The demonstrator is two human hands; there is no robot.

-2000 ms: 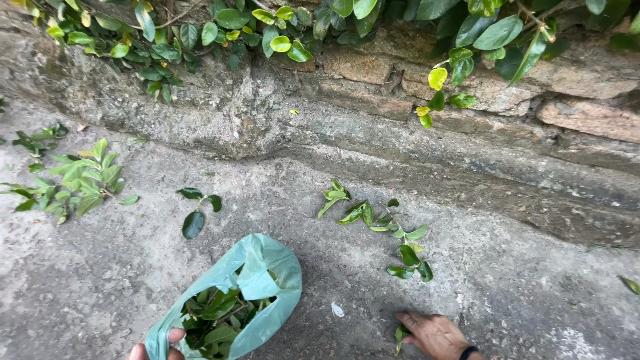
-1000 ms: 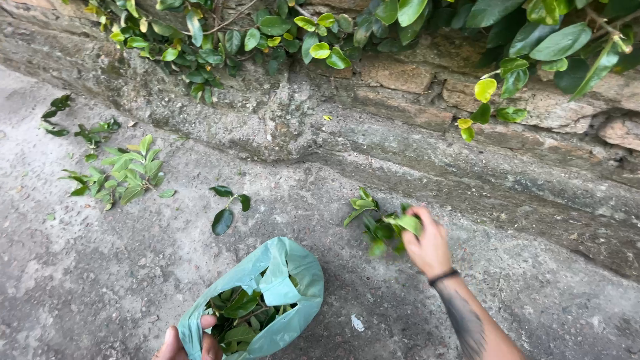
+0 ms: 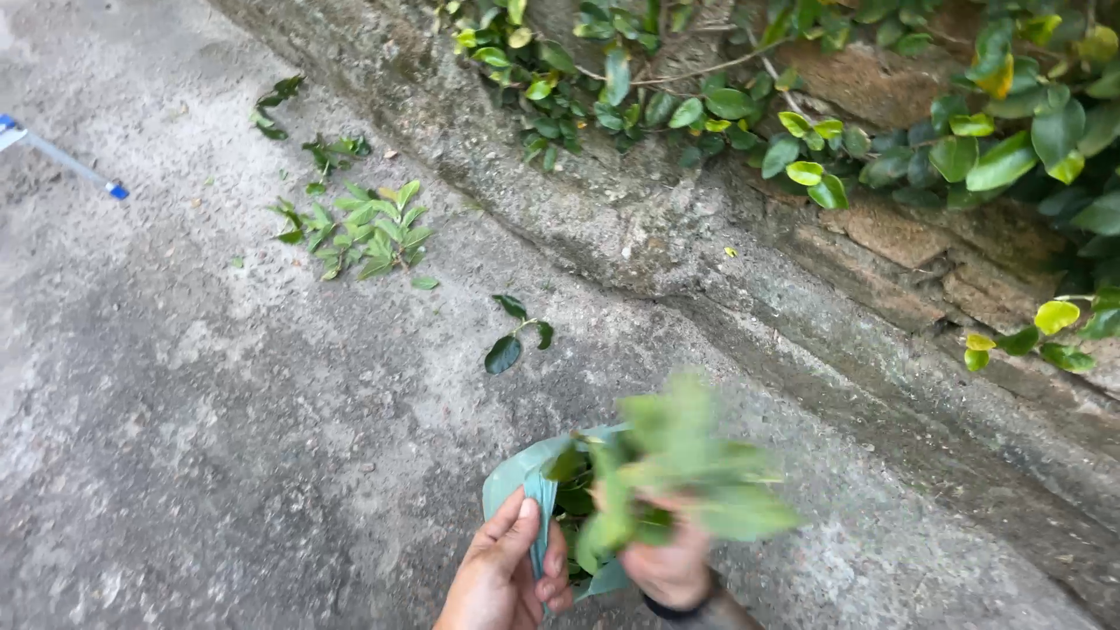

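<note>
My left hand pinches the rim of a thin green plastic bag, with leafy cuttings visible in its mouth. Over the bag's right side, my right hand grips a bunch of green leafy sprigs, blurred by motion. The bunch hides part of the bag's opening. A small sprig with dark leaves lies on the ground above the bag, and a heap of lighter leafy cuttings lies farther up and to the left.
Darker sprigs lie near the base of a stone and brick wall. Creeping leaves hang over it. A translucent tube-like object with blue ends rests at the far left on the rough concrete ground.
My right hand has taken up the sprigs that lay right of the bag and brought them left to its mouth. The view has swung left, and the blue-ended object now shows.
</note>
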